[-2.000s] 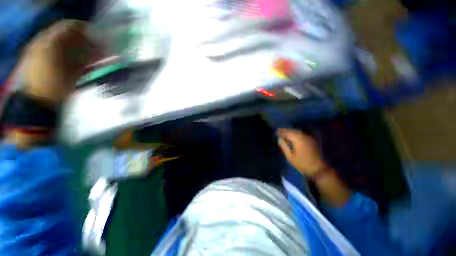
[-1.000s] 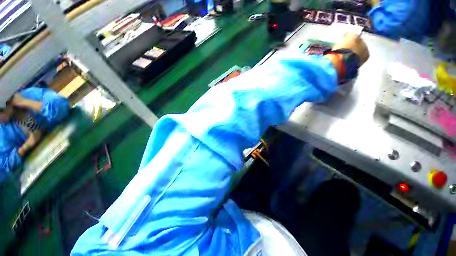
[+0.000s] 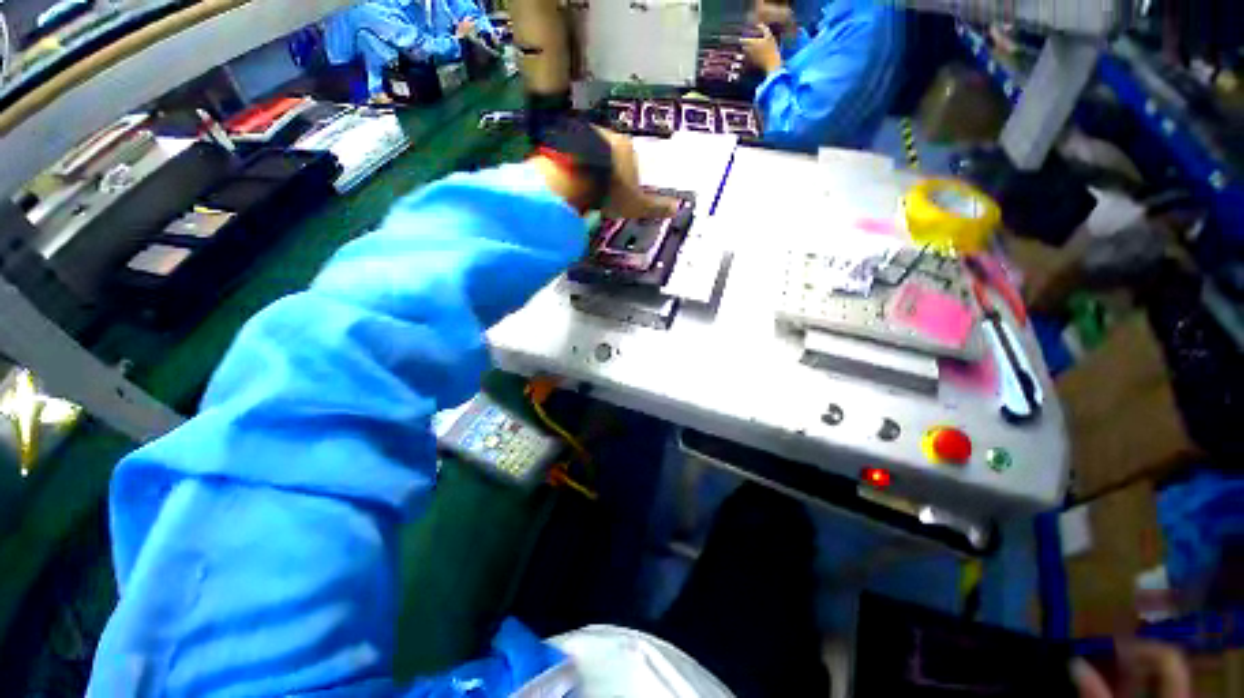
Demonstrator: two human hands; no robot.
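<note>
The raised black fixture point(image 3: 600, 259) stands on the white machine bed, left of centre. A thin maroon device frame point(image 3: 636, 243) lies on its top. My left hand point(image 3: 630, 188) reaches over the fixture's back edge, fingers at the frame's far end; my wrist and sleeve hide part of it, so its grip is unclear. My right hand point(image 3: 1143, 671) is blurred and cut off at the bottom right edge, beside a dark tray point(image 3: 887, 655) with a faint maroon frame outline in it. Its grip cannot be told.
A perforated metal plate point(image 3: 798, 293) holds a pink pad and crumpled wipe. Yellow tape point(image 3: 951, 216), a white-and-black knife point(image 3: 1012, 368) and an emergency stop point(image 3: 947, 445) lie right. The teach pendant point(image 3: 502, 439) is front left. A person in blue point(image 3: 832, 75) works behind.
The view has swung right. The fixture now shows black with a maroon frame on top, where teal showed before. My left hand is still at the fixture; my right hand has come into view.
</note>
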